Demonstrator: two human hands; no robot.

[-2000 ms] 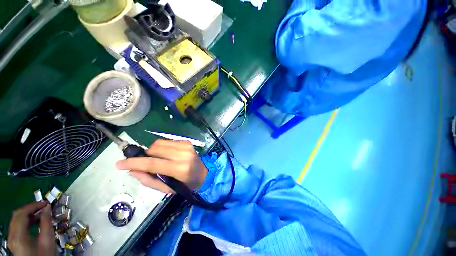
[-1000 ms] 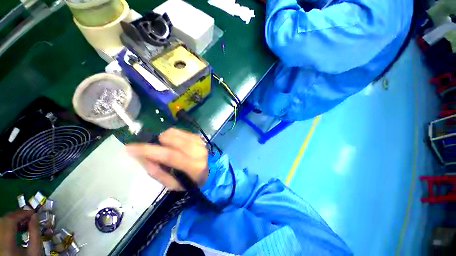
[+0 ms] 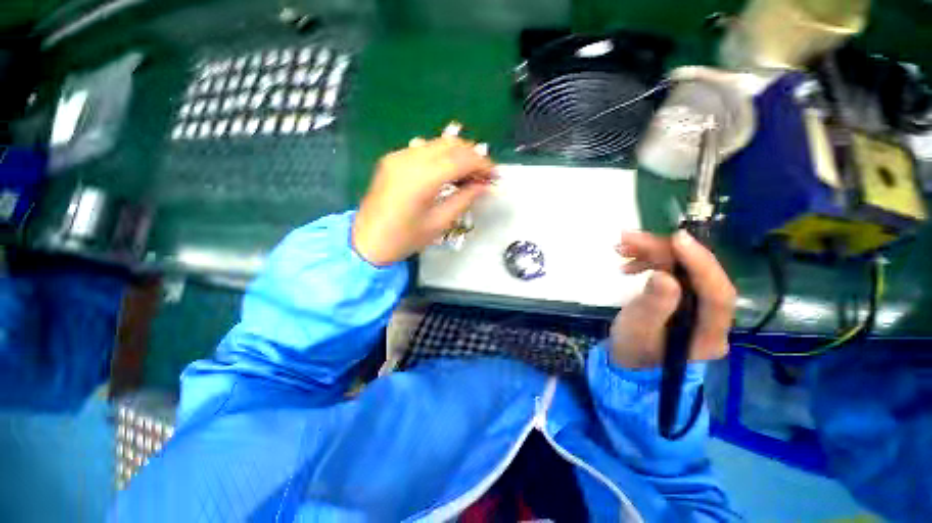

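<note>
My left hand (image 3: 421,194) is over the pile of small battery cells (image 3: 457,234) at the left edge of the white work sheet (image 3: 572,209). Its fingertips are close together; whether they pinch a cell is hidden by blur. A round circuit board (image 3: 525,260) lies on the sheet between my hands. My right hand (image 3: 677,301) holds the soldering iron (image 3: 680,347) by its black handle, to the right of the sheet. The iron's metal barrel points up to the tip cleaner pot (image 3: 680,133); the tip is blurred.
A fume fan (image 3: 583,107) stands behind the sheet. The blue and yellow soldering station (image 3: 792,174) is at right with cables hanging from its front. A blister tray of pale cells (image 3: 268,97) is at upper left, beside a clear bag (image 3: 97,107). A blue-sleeved person (image 3: 879,409) is at far right.
The view has swung left and levelled, so the tray and both sleeves now show. My right hand still holds the iron near the pot. The board still lies on the sheet.
</note>
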